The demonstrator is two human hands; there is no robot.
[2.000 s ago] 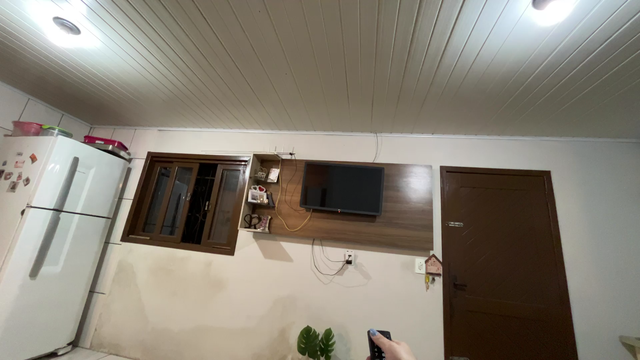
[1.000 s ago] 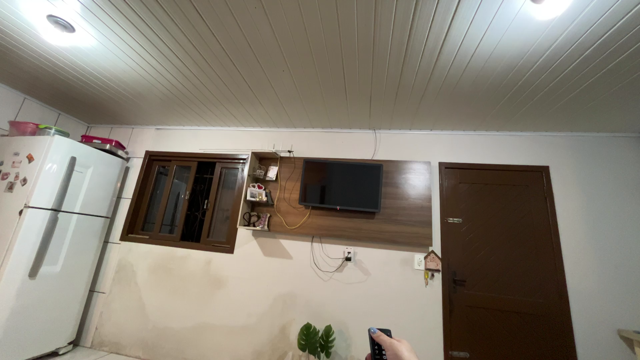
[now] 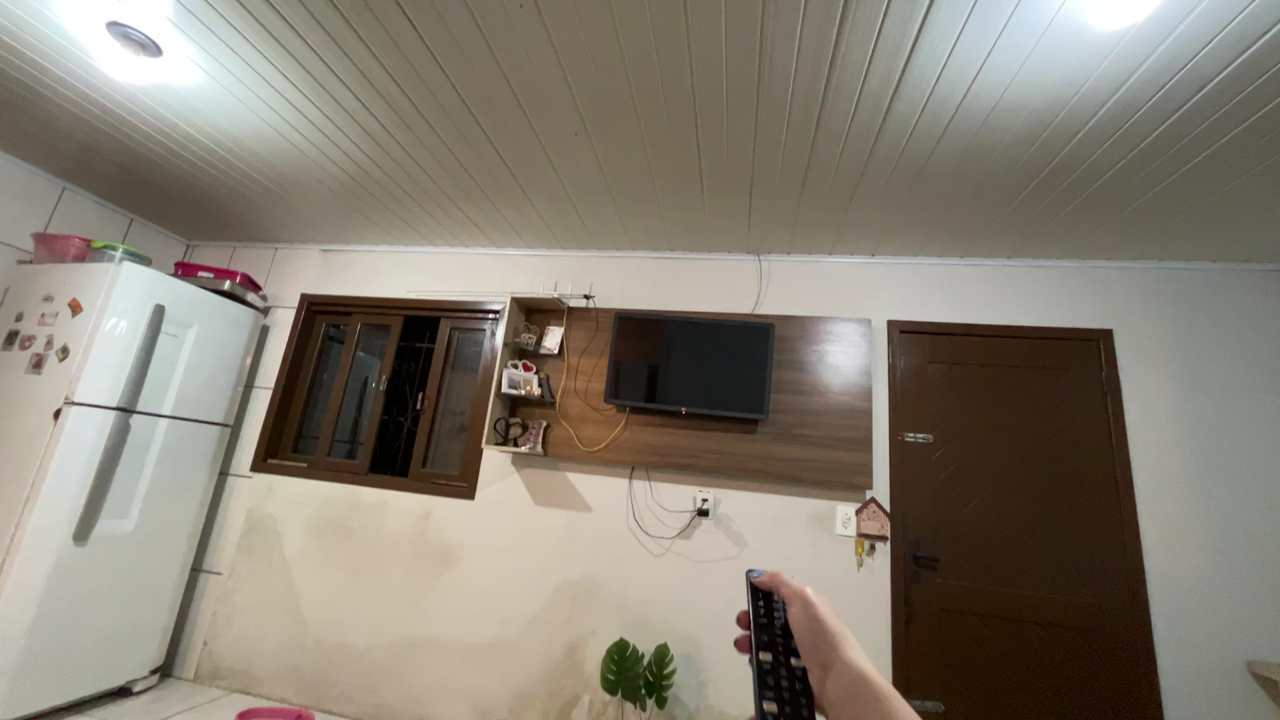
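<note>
My right hand [image 3: 815, 640], at the bottom right of centre, is closed around a black remote control [image 3: 778, 650]. The thumb, with a blue-painted nail, rests near the top end of the remote, and fingertips curl round its left side. The remote stands upright in view, its buttons partly showing. Above it on the wall hangs a flat television [image 3: 690, 365] with a dark screen, mounted on a wood-grain panel [image 3: 820, 400]. A small reddish light shows at the television's lower edge. My left hand is out of view.
A white refrigerator [image 3: 150, 400] stands at the left beside a brown sliding window [image 3: 375, 395]. Small shelves [image 3: 520, 395] hold ornaments. Cables run to a wall outlet [image 3: 704, 505]. A house-shaped key holder [image 3: 872, 520] hangs beside a brown door [image 3: 1010, 500]. Green leaves [image 3: 638, 675] rise at the bottom.
My right hand has risen with the remote, and more of both shows now. The television screen stays dark.
</note>
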